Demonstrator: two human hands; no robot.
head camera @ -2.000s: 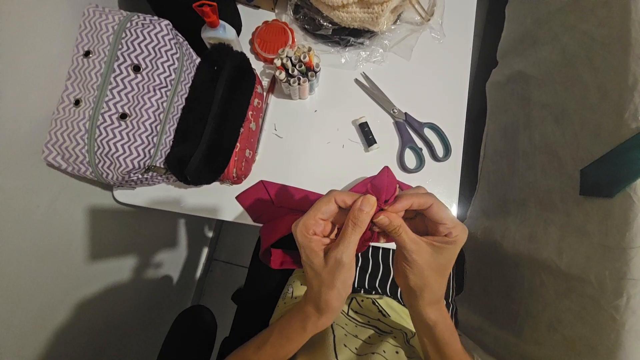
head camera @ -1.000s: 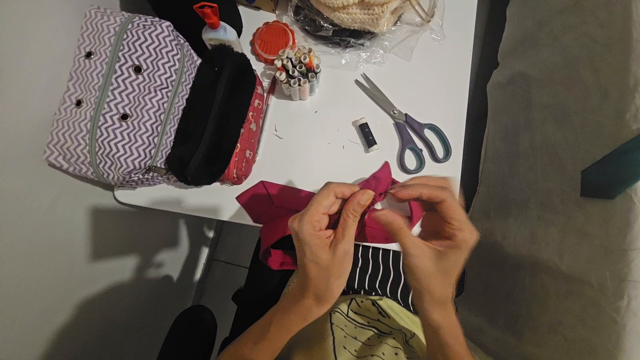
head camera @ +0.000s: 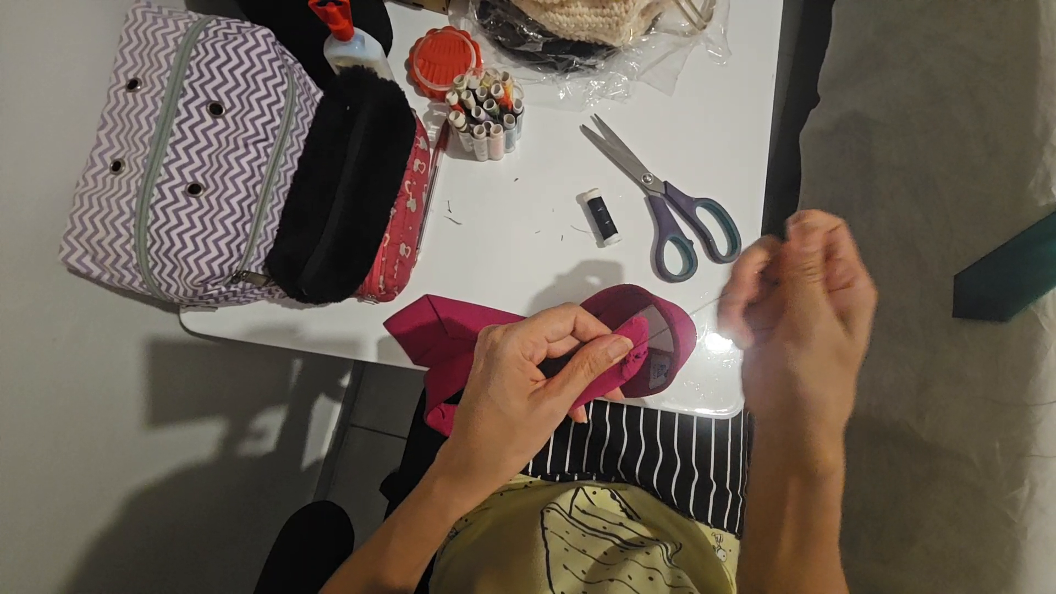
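Note:
Between the thumb and fingers of my left hand (head camera: pixel 528 384) a folded edge of a magenta necktie (head camera: pixel 445 326) is pinched, with small dark stitches beside the thumb. The tie's wide end curls open to the right and shows a pale lining and a label. My right hand (head camera: pixel 800 313) is raised off the table's right edge, blurred, its thumb and fingertips pinched together. A fine thread runs from the magenta fabric toward these fingertips; a needle cannot be made out. Above the tie lie a spool of black thread (head camera: pixel 601 218) and scissors (head camera: pixel 660 194) with purple and teal handles.
On the white table (head camera: pixel 511 231) are a zigzag-patterned bag (head camera: pixel 198 157), a black furry pouch (head camera: pixel 346 190), a glue bottle (head camera: pixel 351 45), a red round container (head camera: pixel 445 62), clustered thread spools (head camera: pixel 485 114) and a plastic bag with crochet work (head camera: pixel 594 33). Teal fabric (head camera: pixel 1006 272) lies right.
My right hand has moved away from the magenta tie, out to the right and up, and a thread now stretches between them. My left hand still holds the fabric.

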